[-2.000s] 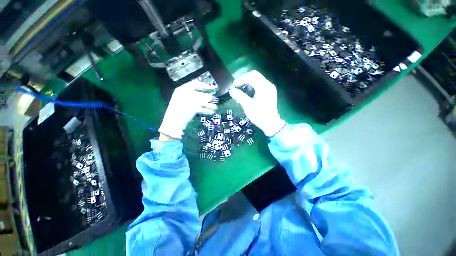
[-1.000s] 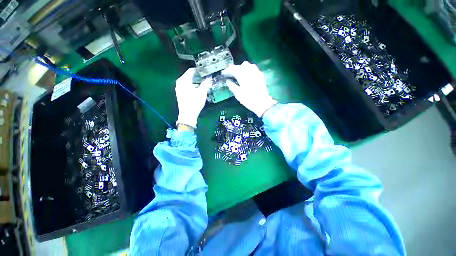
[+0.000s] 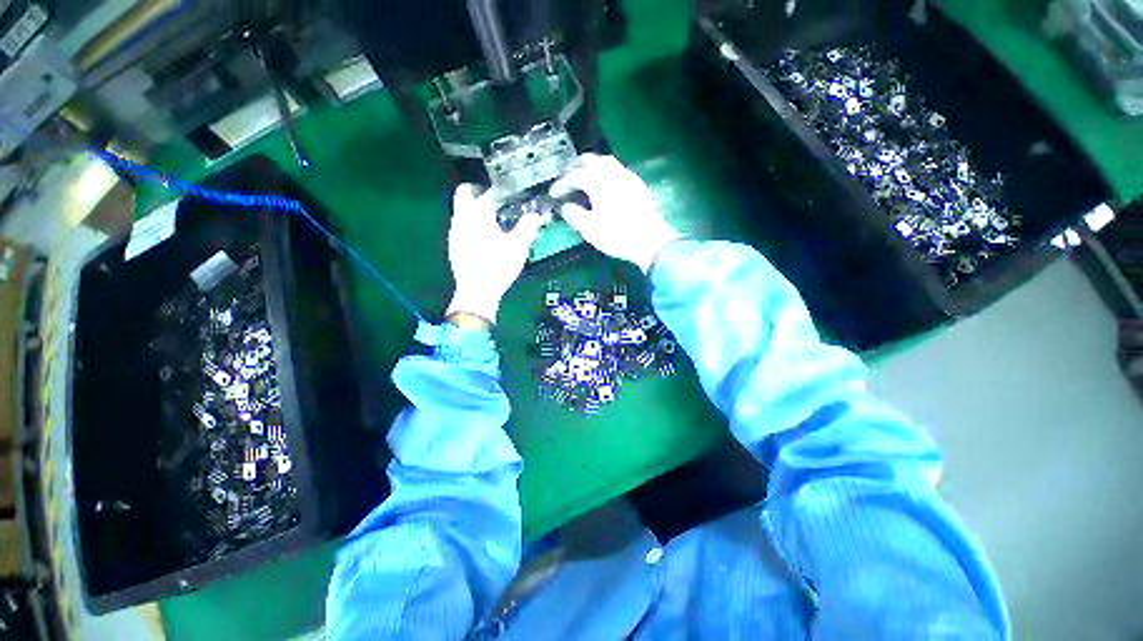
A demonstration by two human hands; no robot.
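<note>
My left hand (image 3: 489, 253) and my right hand (image 3: 614, 209), both in white gloves, are at the front of the press with their fingertips close together. Small dark parts show between the fingertips, but which hand holds them cannot be told. The silver upper die (image 3: 529, 158) is just behind my fingers. The lower die is mostly hidden by my hands; a teal pad (image 3: 555, 241) shows below them. A loose pile of transistors (image 3: 592, 349) lies on the green mat nearer to me.
A black bin (image 3: 291, 363) with parts stands at the left, with a pale label (image 3: 152, 230). Another black bin (image 3: 831, 188) with parts stands at the right. A blue coiled cord (image 3: 232, 197) runs to my left wrist. A clear bag (image 3: 1109, 50) lies far right.
Both hands moved from above the pile to the front of the dies and came together. Since one second ago they shifted only slightly. The view has also shifted.
</note>
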